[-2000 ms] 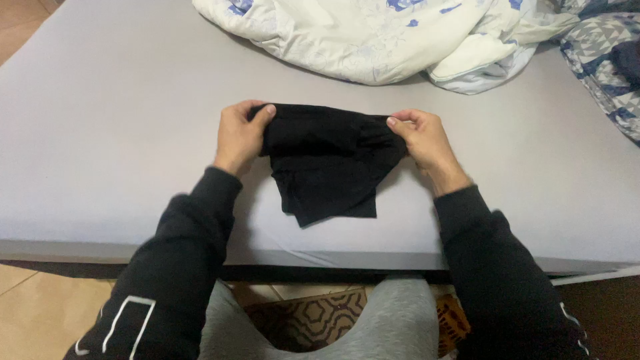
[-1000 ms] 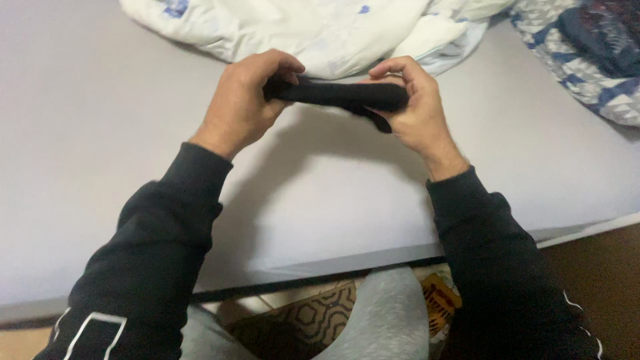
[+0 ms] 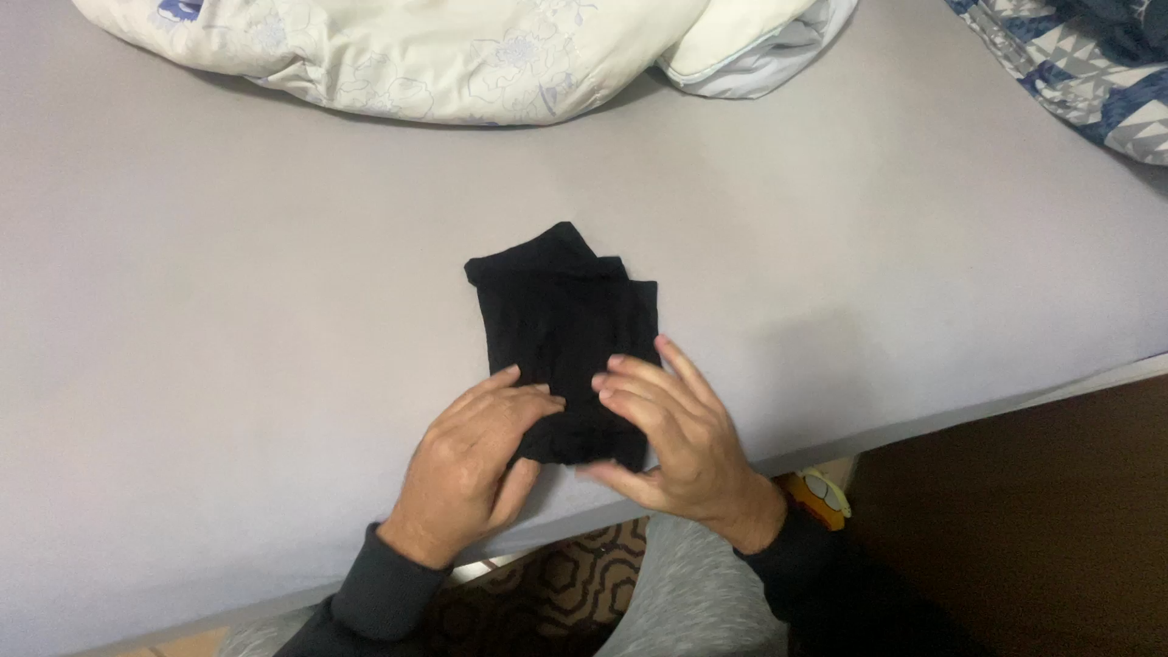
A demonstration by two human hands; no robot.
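Note:
A folded black cloth garment (image 3: pixel 568 328) lies on the pale fitted sheet of a bed (image 3: pixel 274 301), close to the bed's near edge. Its far end shows overlapping, slightly skewed layers. My left hand (image 3: pixel 479 456) rests on the garment's near left corner, fingers on top and thumb at the near edge. Across from it, my right hand (image 3: pixel 680 433) is at the near right corner, with its fingers spread over the cloth and its thumb along the near edge. Whether either hand pinches the fabric cannot be told.
A white floral duvet (image 3: pixel 411 64) lies bunched along the far side of the bed. At the far right is a blue, grey and white patterned cloth (image 3: pixel 1095 82). Below the bed's edge are a patterned rug (image 3: pixel 566 575), an orange and yellow item (image 3: pixel 821 497) and a dark brown surface (image 3: pixel 1022 511).
The black garment, held up between both hands a second ago, now lies on the sheet near the edge. Both hands have come down and closer together at its near end.

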